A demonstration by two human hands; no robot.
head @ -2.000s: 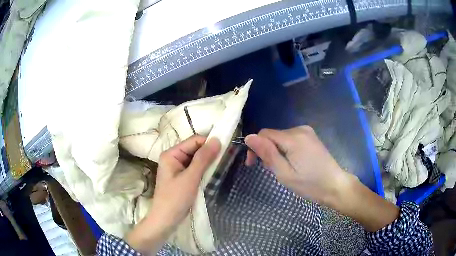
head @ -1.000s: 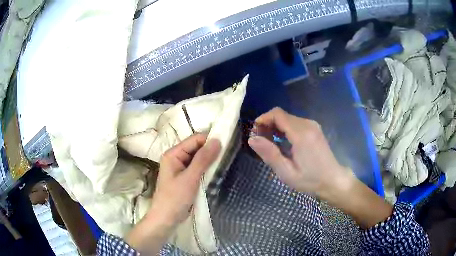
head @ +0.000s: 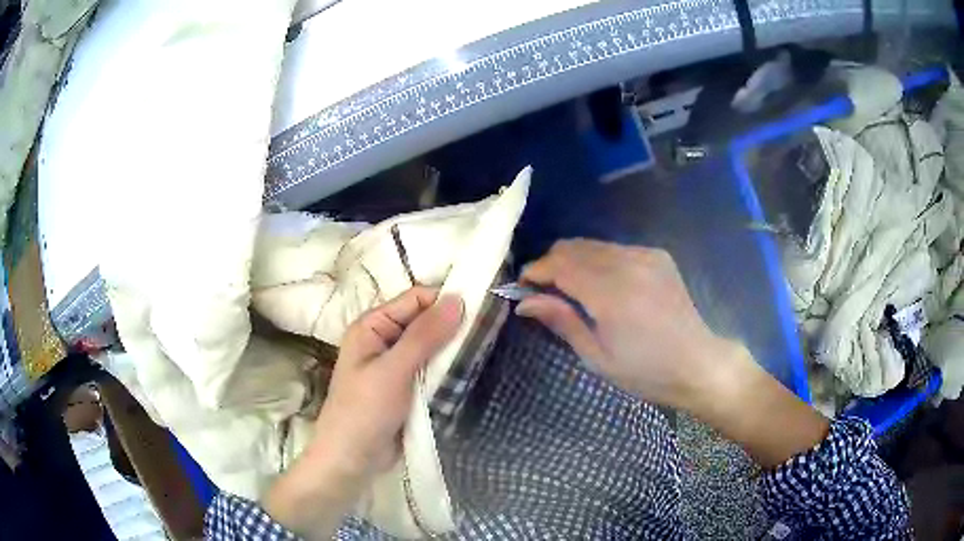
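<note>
The cream puffer jacket (head: 307, 259) hangs over the table edge at left and lies on my lap. My left hand (head: 391, 365) pinches its flat cream facing edge (head: 488, 238), whose corner points up. The checked lining (head: 465, 354) shows just right of that edge. My right hand (head: 624, 317) holds a small tool with a pointed metal tip (head: 507, 291), at the lining side of the edge; its handle is mostly hidden in my fingers. A short dark trim line (head: 403, 254) shows on the jacket.
The white table (head: 370, 53) with a printed ruler tape (head: 507, 69) runs across the top. A blue-rimmed bin (head: 777, 285) with cream garments (head: 861, 243) stands at right. A dark strap (head: 744, 26) crosses the table edge. A brown strip (head: 32, 306) is at far left.
My right hand moved off the edge, its fingers opening around the tool, then came back with the metal tip at the edge. My left hand keeps its pinch.
</note>
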